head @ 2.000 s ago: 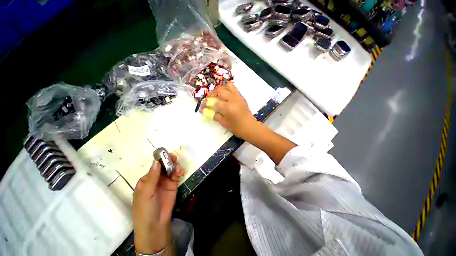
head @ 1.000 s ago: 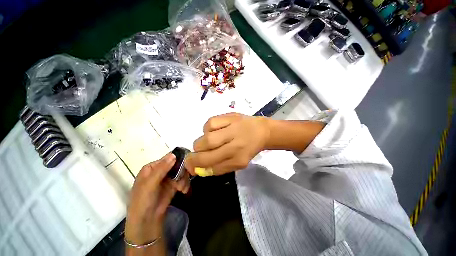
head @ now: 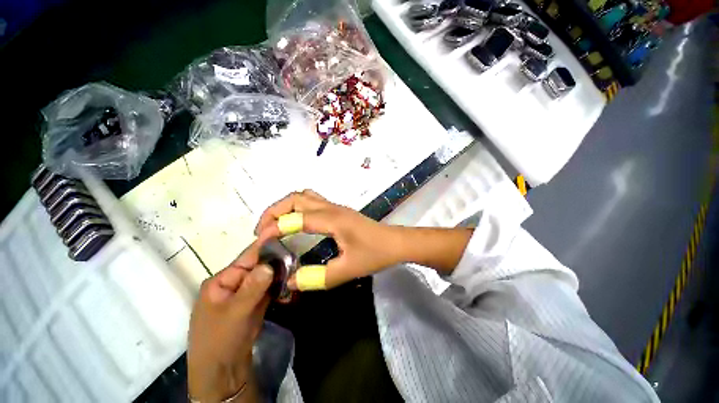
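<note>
A small watch case (head: 277,260) with a silver-grey rim is held between both hands over the front edge of the work sheet (head: 229,185). My left hand (head: 229,315) grips its near left side with thumb and fingers. My right hand (head: 335,240), with yellow finger cots on thumb and finger, holds its far and right sides. Fingers hide much of the case, and I cannot tell whether a small part is in it. A loose pile of red, copper and white flex parts (head: 348,112) lies at the sheet's far side, with a dark pointed item (head: 322,147) beside it.
A white tray (head: 87,315) at left holds a row of cases (head: 72,216). Another white tray (head: 544,130) at far right holds jumbled cases (head: 493,47). Clear bags (head: 102,134) with dark parts and a reddish bag (head: 319,55) lie behind the sheet. Spare trays (head: 453,189) are at right.
My right hand has come from the flex pile to the case. Since a second ago its thumb and finger have spread around the case, and the left hand has turned over it.
</note>
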